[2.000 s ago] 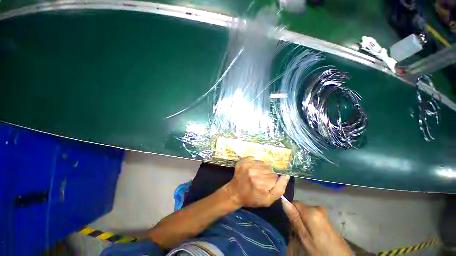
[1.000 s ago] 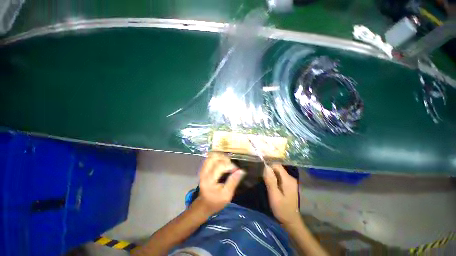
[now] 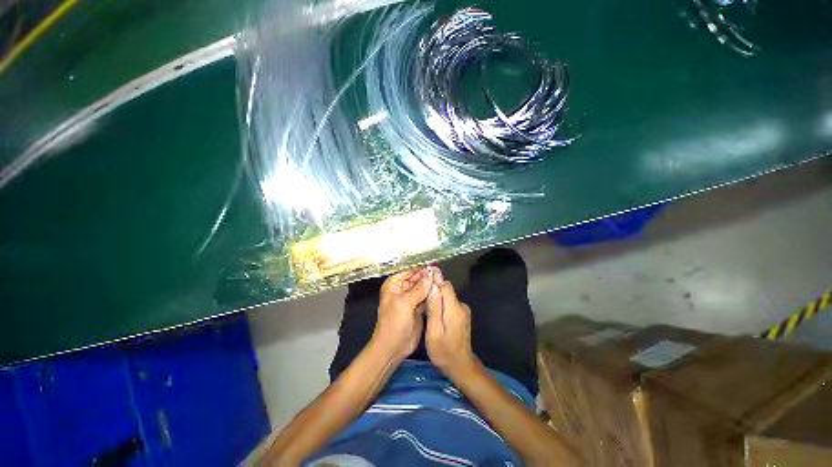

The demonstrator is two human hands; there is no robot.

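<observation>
My left hand (image 3: 401, 312) and my right hand (image 3: 448, 321) meet just off the bench's near edge, above the lap. Their fingertips are pinched together around a tiny pale, slightly purplish bit of thin strand (image 3: 430, 270); most of it is hidden or too small to make out. Beyond them a yellow-cream pad (image 3: 367, 244) lies under shiny clear film at the bench edge. Whitish clear tubing strands (image 3: 296, 128) fan away behind the pad. A dark glossy wire coil (image 3: 438, 100) lies to their right, with curved pale strands (image 3: 394, 119) beside it.
The green bench top (image 3: 119, 228) has a pale metal rail (image 3: 137, 87) along its far side. A small wire tangle (image 3: 725, 25) lies at the far right. Blue bins (image 3: 192, 392) stand below left. Brown cartons (image 3: 693, 383) stand below right, near black-yellow floor tape (image 3: 803, 315).
My hands, apart one second ago, have come together at the fingertips. The strand that crossed the pad from my right hand no longer shows there. The view has turned, bringing the cartons into sight.
</observation>
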